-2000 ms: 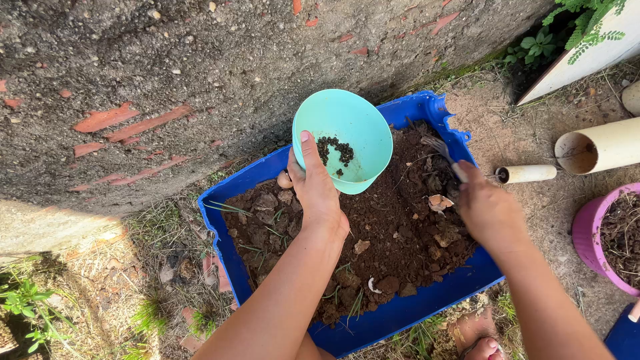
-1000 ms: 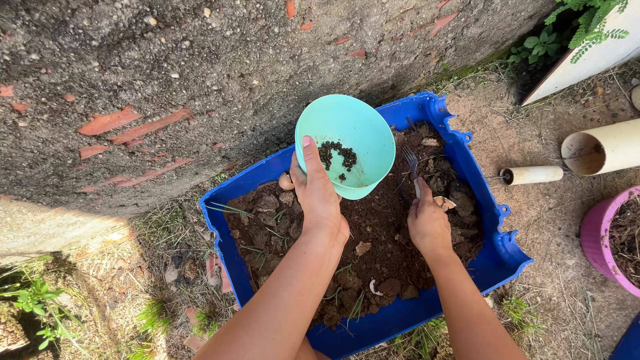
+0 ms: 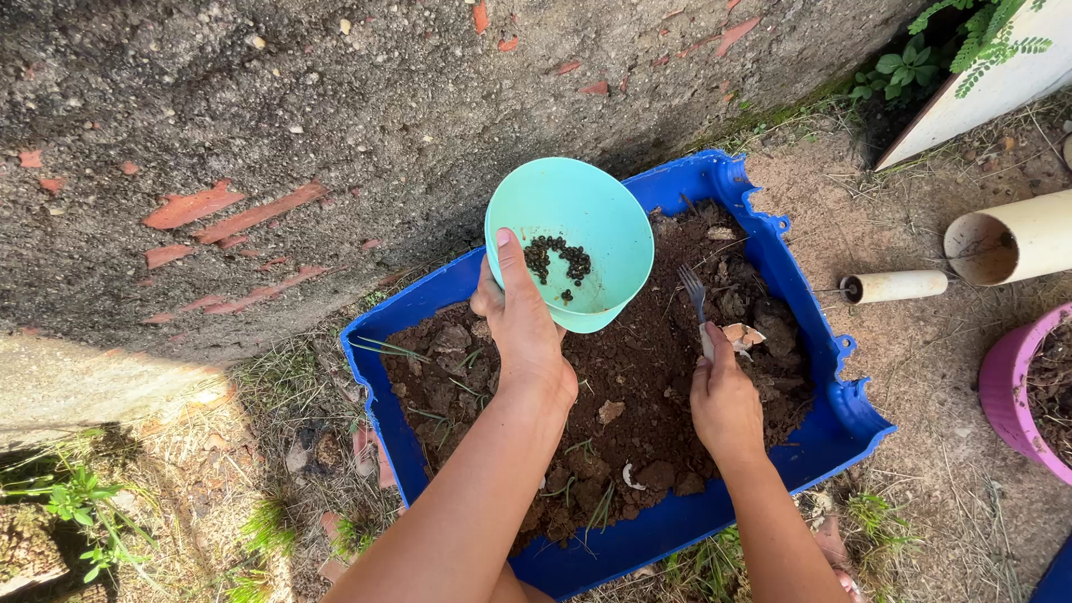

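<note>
My left hand (image 3: 528,327) grips a mint-green plastic bowl (image 3: 603,218) by its near left side, thumb over the rim. Small dark seeds (image 3: 557,260) lie in a curved cluster on the bowl's inside. Below it, a blue plastic crate (image 3: 615,557) with a broken right edge holds brown soil (image 3: 620,435) with clods, green shoots and eggshell bits. In my right hand (image 3: 724,402) is a metal fork (image 3: 693,289) with a pale handle, its tines at the soil in the crate's upper right part. An eggshell piece (image 3: 743,337) lies just right of the handle.
A rough wall (image 3: 335,151) with exposed red brick runs behind the crate. To the right are a thin pipe (image 3: 900,286), a wide cream pipe (image 3: 1017,239), a pink pot (image 3: 1005,394) of soil and a leaning white board (image 3: 988,92). Grass tufts (image 3: 268,526) grow at lower left.
My right hand with the fork has moved left, from near the crate's right rim to over the soil. The left hand and bowl have barely moved.
</note>
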